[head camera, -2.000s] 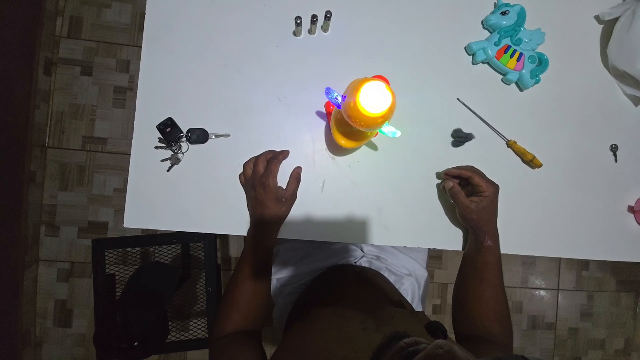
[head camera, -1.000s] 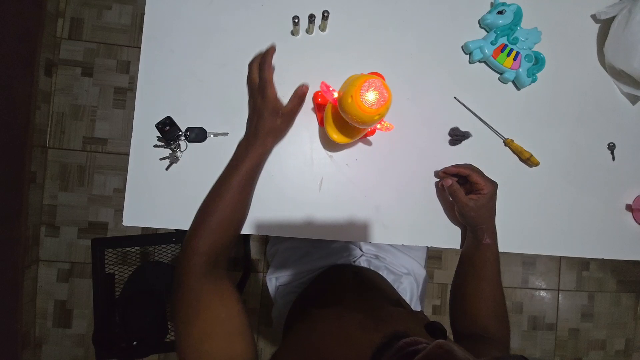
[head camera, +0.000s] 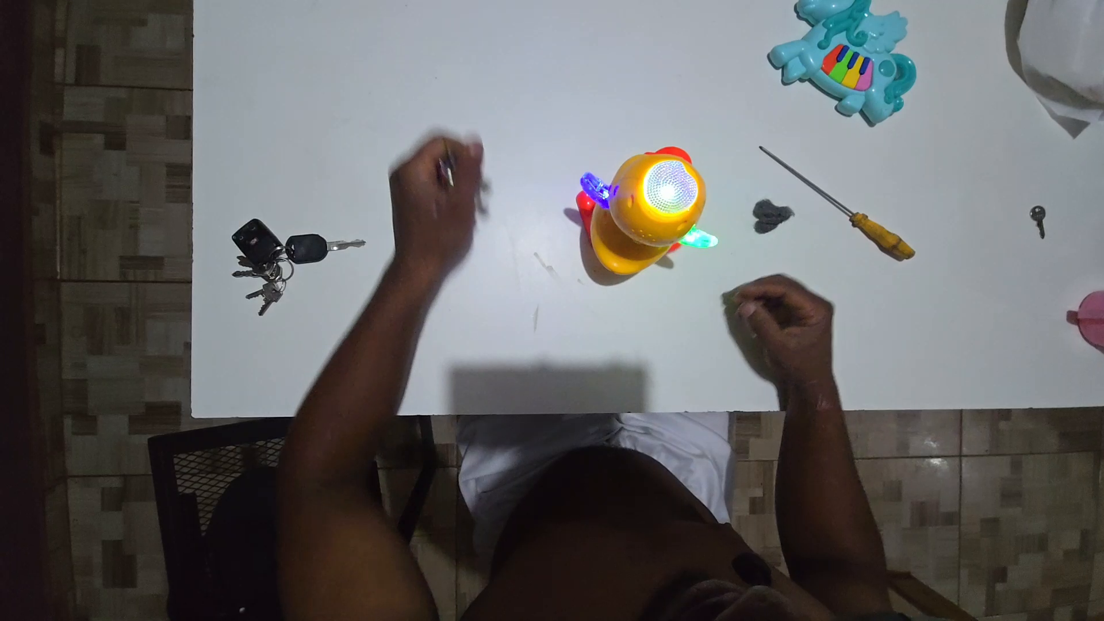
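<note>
My left hand (head camera: 435, 203) is closed over the white table, left of a lit toy duck; shiny small cylinders, apparently the batteries, show between its blurred fingers. The yellow plastic toy duck (head camera: 642, 211) stands upright, its head glowing white and its wings blue and green. My right hand (head camera: 785, 323) rests near the front edge with its fingers curled; whether it holds anything small cannot be seen. Just above it lies a dark grey lump (head camera: 771, 216), and beside that a screwdriver with a yellow handle (head camera: 881, 237).
A bunch of keys with a black fob (head camera: 257, 241) lies at the left. A turquoise toy unicorn with piano keys (head camera: 849, 65) is at the back right. Farther right are a small key (head camera: 1038, 220), a pink object (head camera: 1092, 319) and a white bag (head camera: 1065, 60).
My left hand reached up the table and has come back, closed. The three batteries standing at the back in the earlier frames are gone from there. The duck's lights have changed from red to white, blue and green.
</note>
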